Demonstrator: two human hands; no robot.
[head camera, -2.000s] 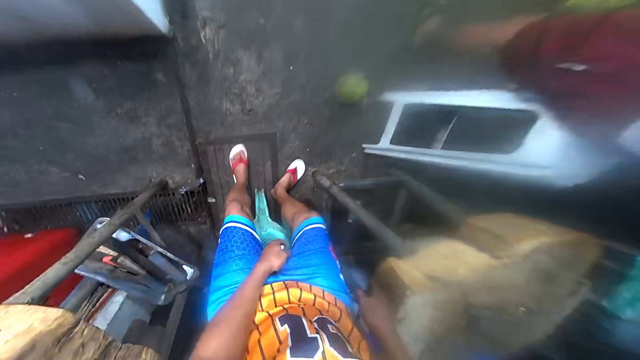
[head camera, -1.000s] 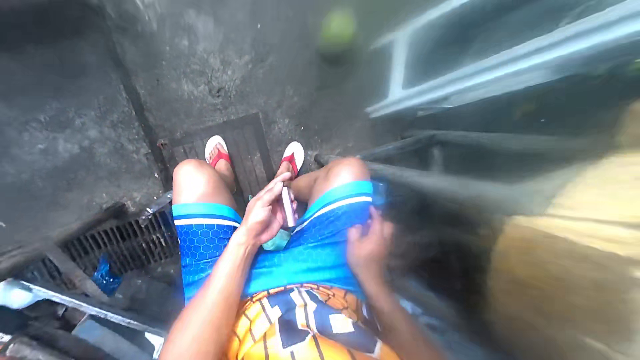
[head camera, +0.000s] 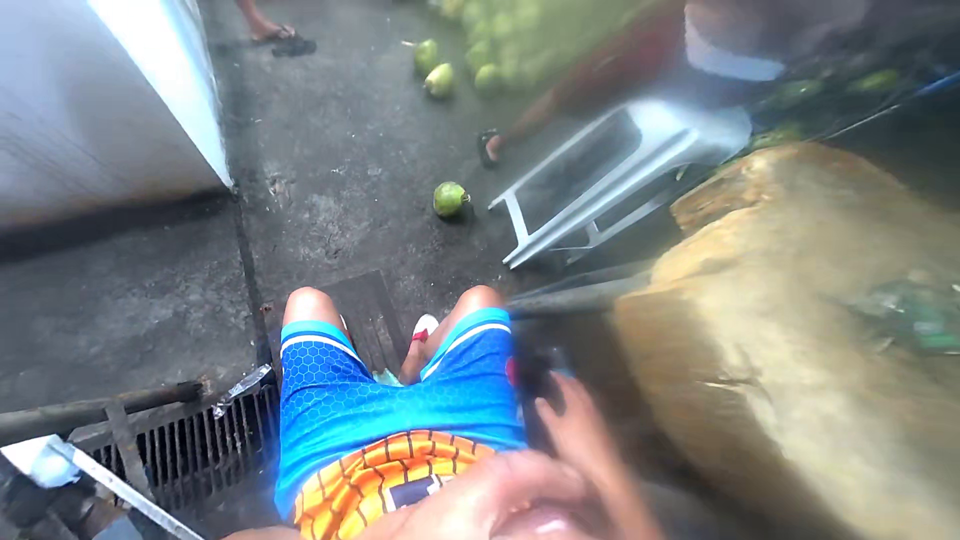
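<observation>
Close to the camera at the bottom, my left hand (head camera: 525, 487) is blurred, over the lower part of the orange shirt (head camera: 390, 469); whether it holds anything cannot be told. My right hand (head camera: 562, 405) is beside the right leg of the blue shorts (head camera: 472, 375), its fingers spread near a dark blurred object whose kind cannot be made out. A bit of green plastic (head camera: 387, 377) shows between my thighs.
A thick wooden chopping block (head camera: 720, 360) stands at right, a white plastic stool (head camera: 600, 187) beyond it. One green coconut (head camera: 450, 199) lies on the floor, with several farther off. Another person's foot (head camera: 491, 148) is near the stool. A metal grate (head camera: 202, 442) lies at lower left.
My left hand has moved from between my thighs, where it had a small pale object, to close before the camera. The view has shifted; more coconuts and the chopping block show.
</observation>
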